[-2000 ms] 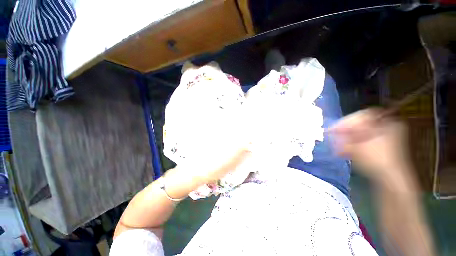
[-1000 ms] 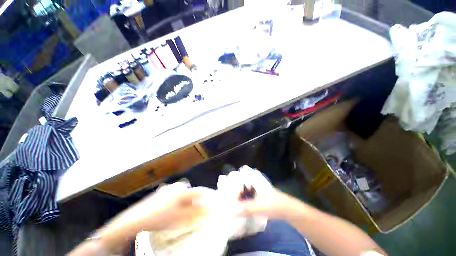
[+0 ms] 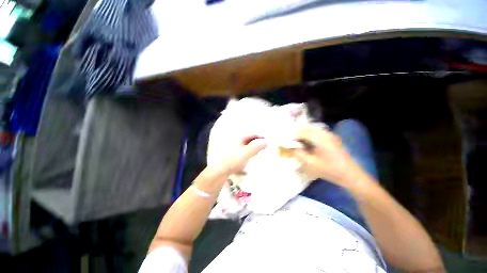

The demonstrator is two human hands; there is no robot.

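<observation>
A white garment [image 3: 277, 184] with small red and pink flowers lies bunched over my jeans-clad thighs. Much of it is overexposed. My left hand [image 3: 240, 154] is on its left part, with the fingers curled on the cloth and a bracelet at the wrist. My right hand [image 3: 326, 154] holds the cloth at its right part, close to my left hand. A small dark object [image 3: 306, 144] shows at my right fingers; blur hides what it is. No needle or thread can be made out.
A white-topped table [image 3: 213, 32] with a wooden drawer [image 3: 245, 72] stands in front. A striped navy and white garment [image 3: 115, 48] hangs over a grey-brown fabric bin [image 3: 125, 154] at the left. A brown cardboard box [image 3: 438, 160] stands dimly at the right.
The view has tilted back down from the tabletop to my lap. My right hand, out at the right two seconds ago, is now on the garment beside my left hand.
</observation>
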